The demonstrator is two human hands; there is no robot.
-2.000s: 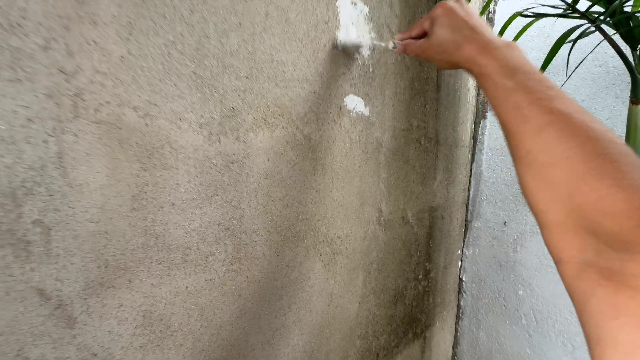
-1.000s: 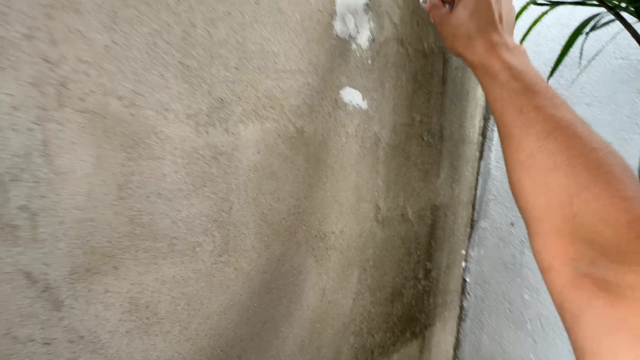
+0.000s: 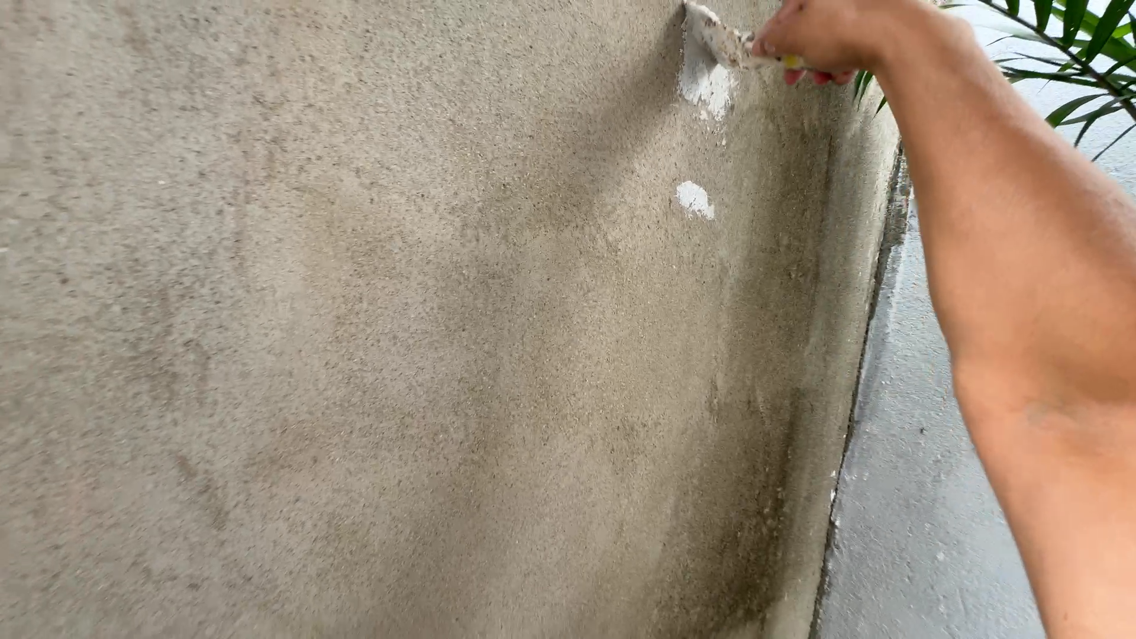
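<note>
My right hand (image 3: 821, 40) grips the handle of a putty knife (image 3: 714, 35) coated with white residue. The blade lies at the rough cement wall (image 3: 399, 311), over the upper part of a white filler patch (image 3: 707, 89) near the top of the view. A smaller white patch (image 3: 695, 201) sits on the wall below it. The bare right arm reaches up from the lower right corner. My left hand is not in view.
To the right, past a dark vertical joint, stands a light grey painted wall (image 3: 923, 461). Green palm fronds (image 3: 1100, 35) hang in front of it at the top right. Dark damp-looking staining runs down the cement wall near the corner.
A second ago my right hand was at the top edge with the blade out of view. It is now lower, and the putty knife is back at the upper white patch.
</note>
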